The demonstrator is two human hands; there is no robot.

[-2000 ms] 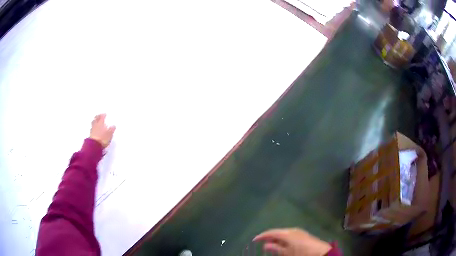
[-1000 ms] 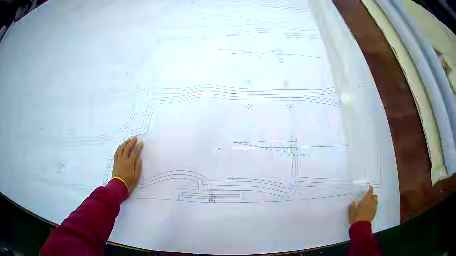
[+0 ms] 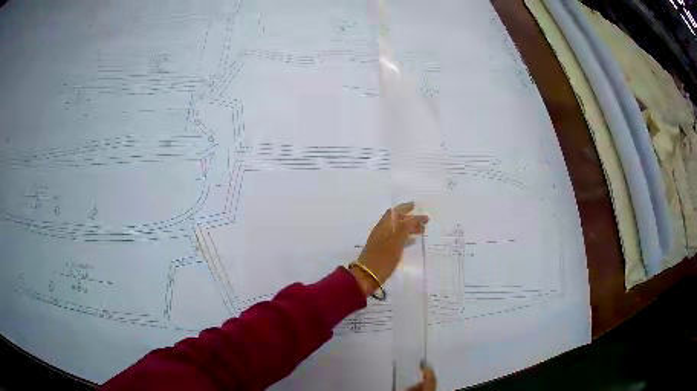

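Observation:
White marker paper [image 3: 306,214] with thin printed pattern outlines covers the table in front of me. A long clear plastic strip, perhaps a ruler [image 3: 410,321], lies across it, running away from the near edge. My left hand [image 3: 393,241], with a yellow bangle at the wrist, rests on the strip, fingertips on it; the fingers are slightly bent. My right hand [image 3: 426,379] is at the strip's near end, cut off by the bottom edge; only some fingers show, touching the strip.
A brown table strip [image 3: 569,122] shows beyond the paper's right edge. Right of it lie a cream roll [image 3: 585,99], a bluish-white roll [image 3: 623,114] and crumpled cream cloth [image 3: 676,145]. Dark floor [image 3: 649,344] shows at the lower right.
My left hand has moved right, from the bare paper onto the clear strip. My right hand has moved left and down to the strip's near end. The strip now lies further left.

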